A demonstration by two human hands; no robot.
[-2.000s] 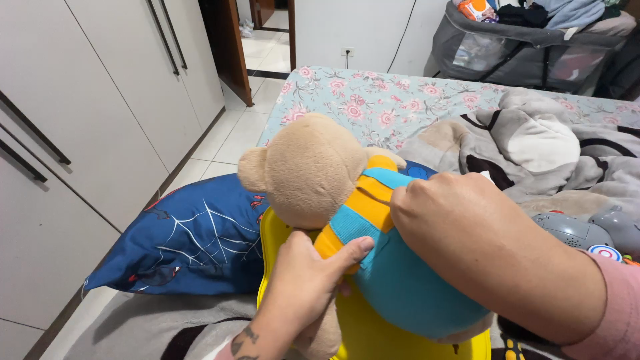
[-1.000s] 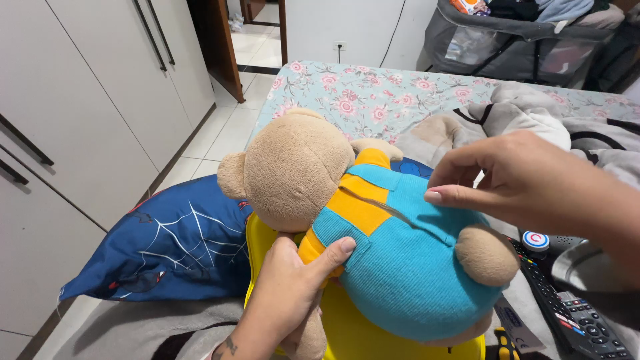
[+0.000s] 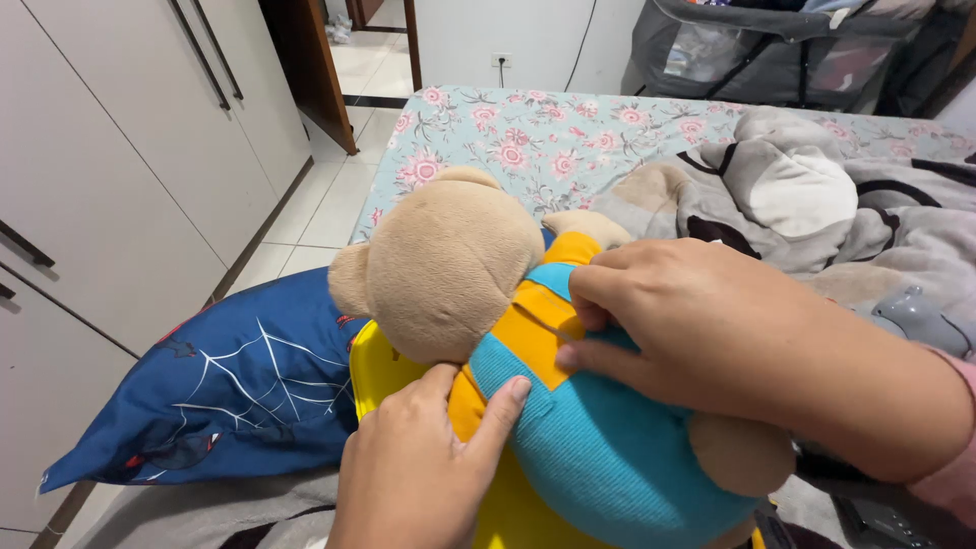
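Note:
A tan plush teddy bear [image 3: 450,267] lies face down in blue ribbed overalls [image 3: 610,450] over a yellow shirt [image 3: 534,335]. Under it is a yellow surface [image 3: 381,374]. My left hand [image 3: 435,457] grips the bear's side at the shoulder, its thumb on a blue strap and its fingers partly hidden beneath. My right hand [image 3: 663,320] is at the back opening of the shirt, thumb and bent fingers closed on the fabric beside the slit; exactly what they pinch is partly hidden.
A blue pillow with a web print [image 3: 267,374] lies at the left. Behind stretches a bed with a floral sheet [image 3: 526,145]. A grey plush blanket [image 3: 801,175] is heaped at the right, with a grey toy [image 3: 919,316] on it. White wardrobe doors [image 3: 130,152] stand left; a grey playpen [image 3: 732,61] stands behind.
My right hand lifted off the bear's back, fingers apart, about one second ago, and is now back at the shirt's opening. My left hand keeps its hold at the shoulder.

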